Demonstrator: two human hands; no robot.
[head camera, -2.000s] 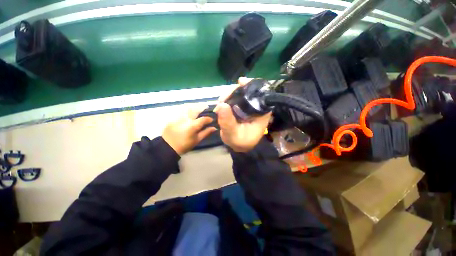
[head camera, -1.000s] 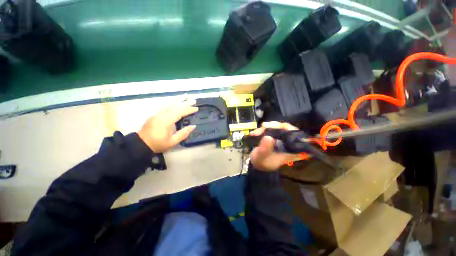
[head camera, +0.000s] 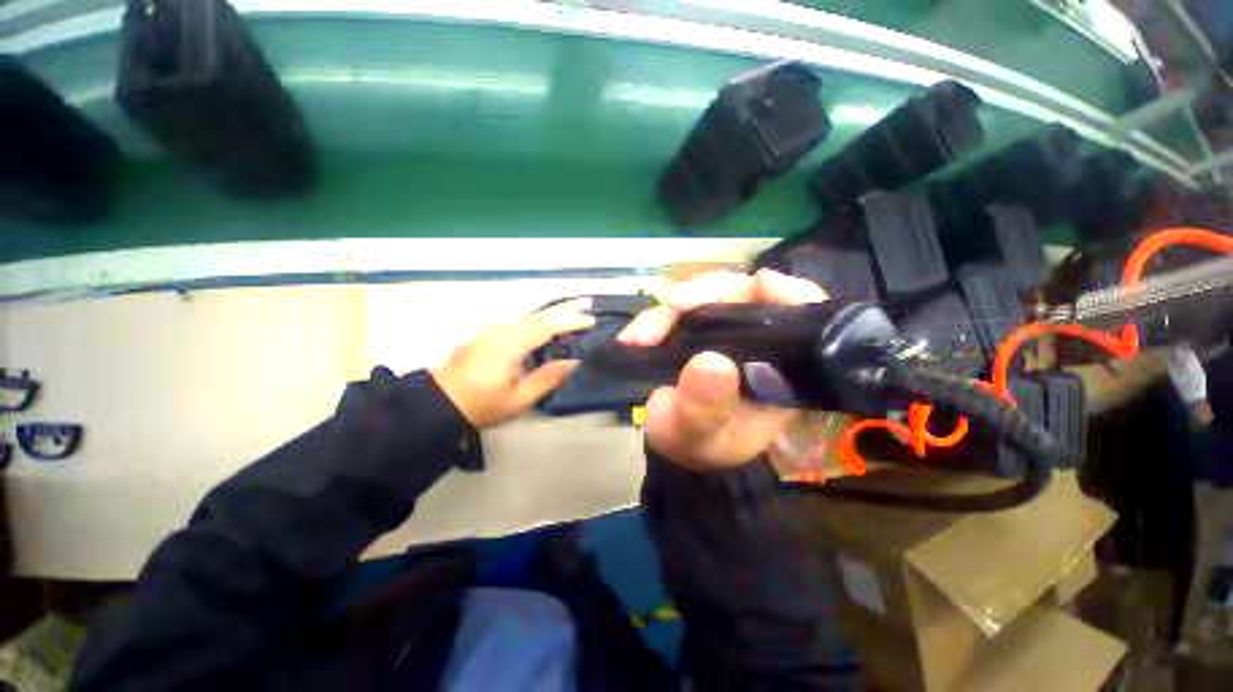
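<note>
A black housing (head camera: 584, 384) lies on the pale bench, partly hidden by both hands. My left hand (head camera: 507, 368) rests on its left side with fingers spread over its top, pressing on it. My right hand (head camera: 723, 392) is shut on the black electric screwdriver (head camera: 771, 354), held nearly level with its front end pointing left over the housing. The driver tip is hidden. A thick black cable (head camera: 980, 412) curves from its rear. The yellow screw feeder (head camera: 640, 415) shows only as a sliver behind my right hand.
Black housings (head camera: 744, 142) stand on the green belt (head camera: 446, 149), with more stacked at the right. Loose black handles (head camera: 50, 439) lie at the bench's far left. An orange coiled hose (head camera: 1007, 354) and an open carton (head camera: 1001, 568) are at the right. Part of a person (head camera: 1197, 392) shows at the right edge.
The driver has moved left and up from the yellow feeder to over the housing. My left hand stays on the housing. The view has shifted, so the surroundings appear further right and lower.
</note>
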